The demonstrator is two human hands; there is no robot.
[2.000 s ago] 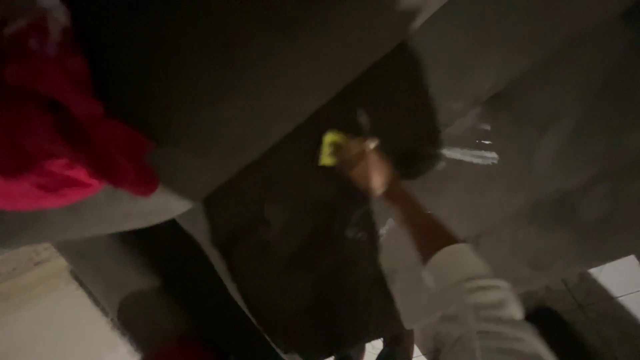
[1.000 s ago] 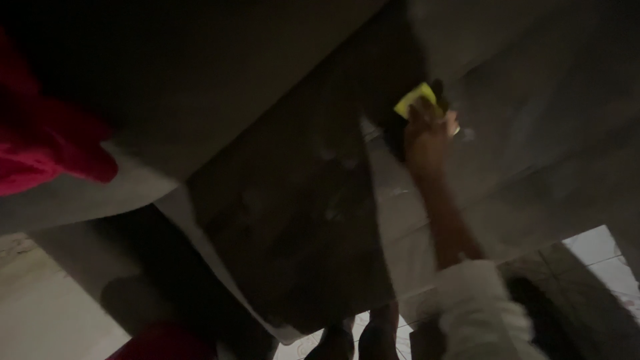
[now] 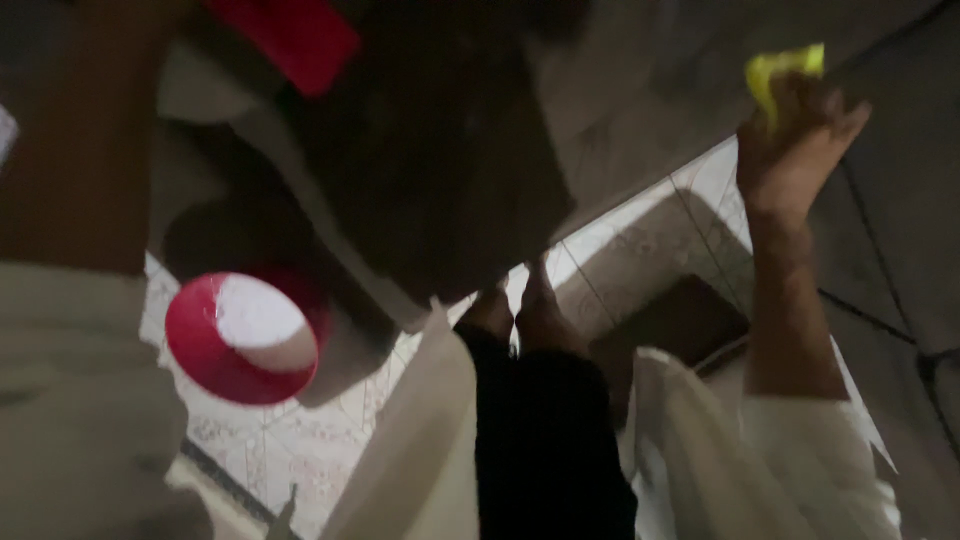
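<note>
My right hand (image 3: pixel 795 150), at the upper right, holds a yellow sponge or cloth (image 3: pixel 784 67) between thumb and fingers, over grey upholstery. My left forearm reaches up along the left edge, and its hand is outside the view or lost in the dark at the top. A red cloth (image 3: pixel 300 45) hangs at the upper left over a grey upholstered piece, beside a large dark patch (image 3: pixel 442 150) on its surface. On the floor at the lower left stands a red bucket (image 3: pixel 184 337) with whitish liquid (image 3: pixel 262 315) in it.
Patterned white floor tiles (image 3: pixel 322 442) show around my feet (image 3: pixel 536 307) below the upholstery's edge. A dark flat object (image 3: pixel 675 322) lies right of my feet. Dark seams cross the grey surface (image 3: pixel 885 225) at the right.
The view has swung downward, and the bucket now shows. My right hand, with the yellow item, has moved from the dark patch's edge toward the right. My left forearm has come into view.
</note>
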